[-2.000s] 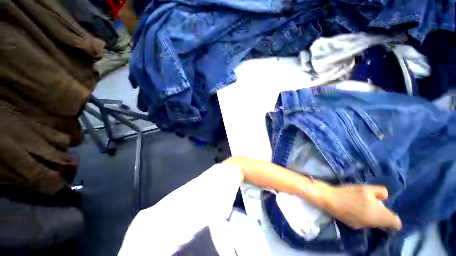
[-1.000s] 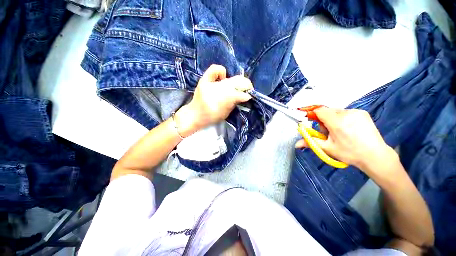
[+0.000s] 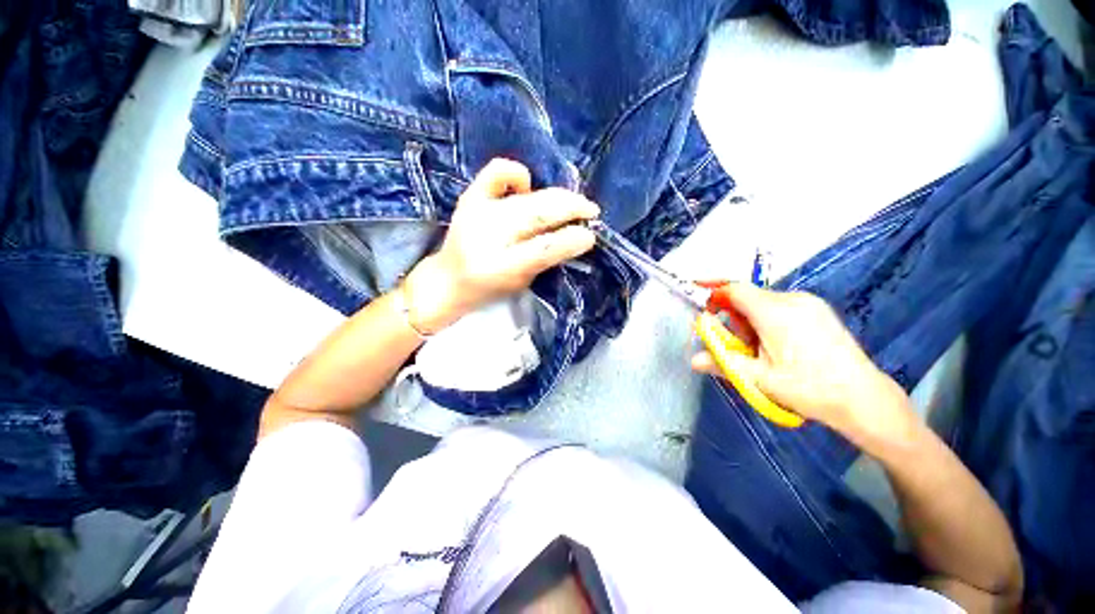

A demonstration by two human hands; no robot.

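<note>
Blue jeans (image 3: 336,132) lie on the white tabletop in front of me, waistband towards me, with white pocketing (image 3: 486,354) showing inside the open waist. My left hand (image 3: 510,240) pinches the jeans at the front opening near the waistband. My right hand (image 3: 799,354) holds scissors (image 3: 747,381) by the yellow and red-orange handles. The silver blades point up and left, and their tips are at my left fingertips. The exact bit of cloth or thread between the tips is hidden by my fingers.
The white tabletop (image 3: 829,132) shows around the jeans. More dark blue jeans (image 3: 925,276) lie to the right. Other jeans (image 3: 60,312) are heaped at the left edge. A pale cloth (image 3: 186,22) is at the upper left. Metal legs show at the lower left.
My left hand took hold of the front opening, and scissors came into my right hand. Over the last second, my right hand and scissors shifted slightly left and down; the blades look more closed.
</note>
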